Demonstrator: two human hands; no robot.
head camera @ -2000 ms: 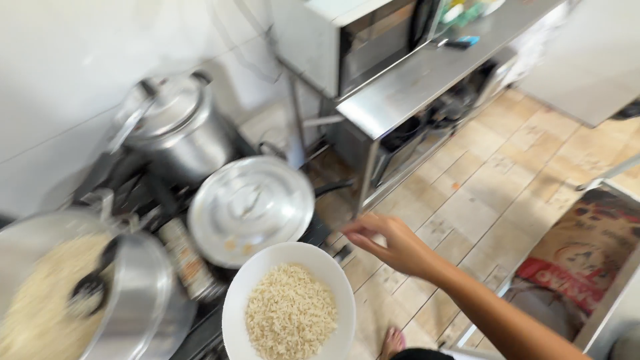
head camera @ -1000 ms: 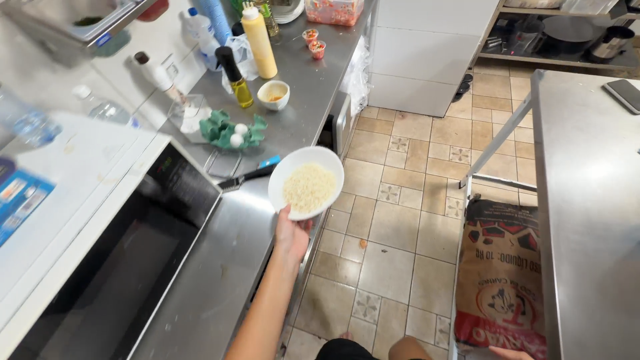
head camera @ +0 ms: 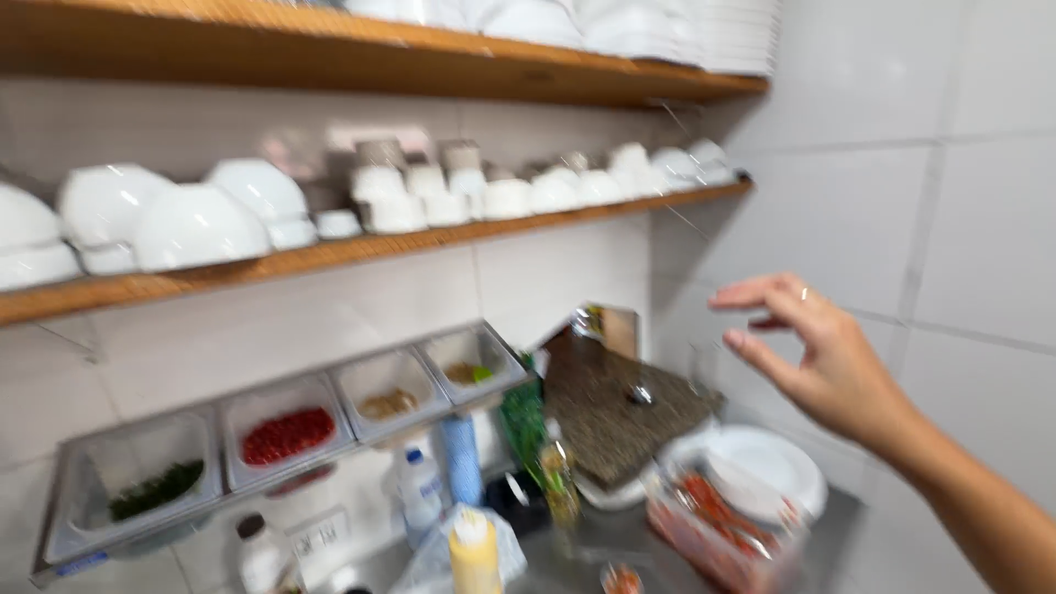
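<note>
My right hand [head camera: 817,355], with a ring on one finger, is raised at the right, fingers apart and nothing in them. It hangs above a clear plastic container of red food [head camera: 726,520] and a white plate [head camera: 767,466]. My left hand is out of view, and so is the bowl of rice. Upturned white bowls [head camera: 198,227] and small white cups and ramekins [head camera: 445,194] line the lower wooden shelf [head camera: 371,246]. Beneath it, a steel rack holds containers of chopped greens [head camera: 157,491], red pieces [head camera: 289,436] and other ingredients.
An upper wooden shelf [head camera: 371,54] carries stacked white dishes. On the steel counter [head camera: 610,540] stand a yellow squeeze bottle [head camera: 474,553], an oil bottle [head camera: 561,478], a white bottle with a blue cap [head camera: 421,487] and a dark board [head camera: 610,404] at the corner. A tiled wall [head camera: 990,247] bounds the right side.
The view has swung from the stove, past the counter, up to the shelves. The rice bowl, held in a hand one second ago, is no longer in view. My right hand now shows raised and holding nothing.
</note>
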